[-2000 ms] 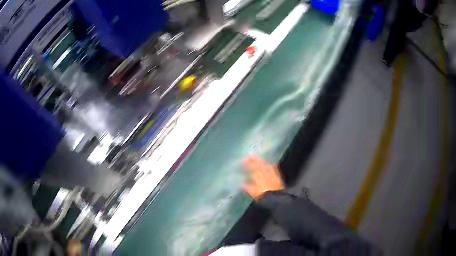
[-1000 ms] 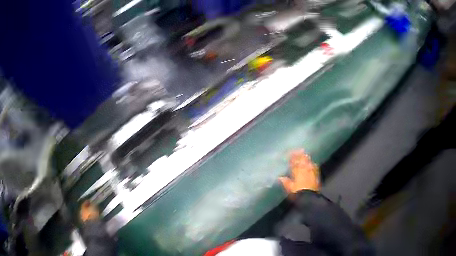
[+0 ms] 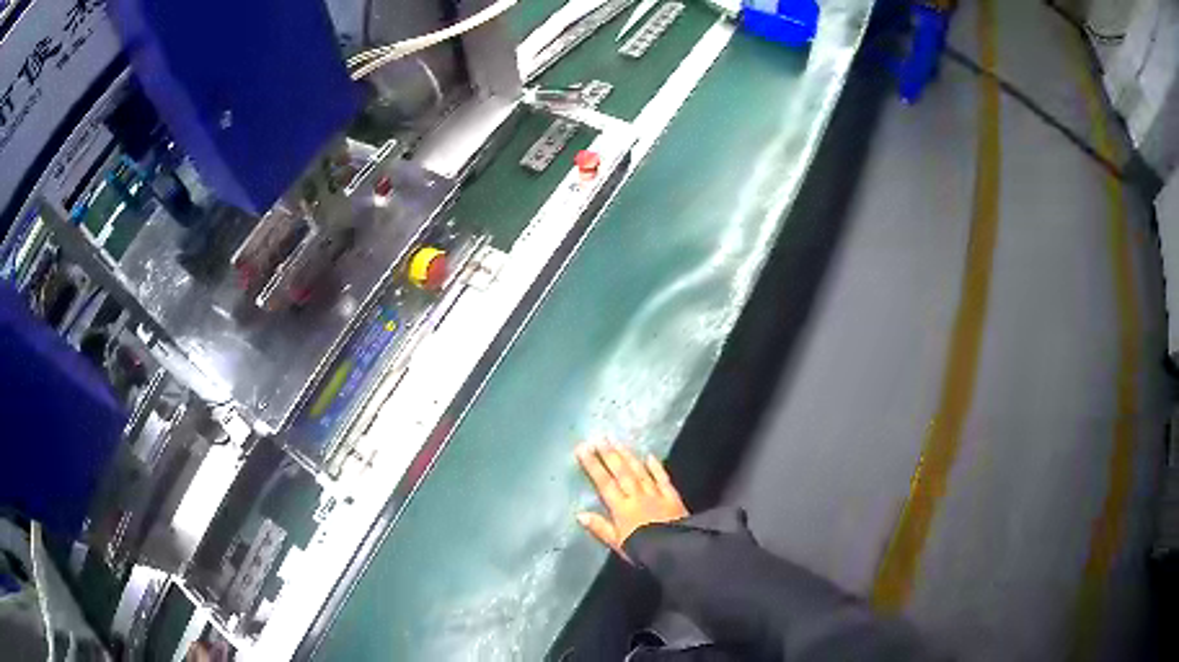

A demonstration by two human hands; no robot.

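Observation:
My right hand (image 3: 630,494) lies palm down on the green bench top (image 3: 543,401), fingers apart, holding nothing. My left hand (image 3: 204,641) is only a small skin-toned patch at the lower left edge, cut off and unclear. Beyond the white rail, a grey strip part with small marks (image 3: 550,145) lies on the green line surface. Another strip part (image 3: 652,29) lies farther up, and one more (image 3: 259,564) is at the lower left.
A press station with blue covers (image 3: 246,97) stands at the left. A red-on-yellow emergency stop button (image 3: 428,268) and a red button (image 3: 587,163) are near the white rail (image 3: 485,317). A small blue bin (image 3: 781,18) is on the far bench. Grey floor with yellow lines runs right.
The view has swung back and sharpened. My right hand stays open over the bench, now flat on it. My left hand, seen at lower left a second ago, is now mostly out of frame.

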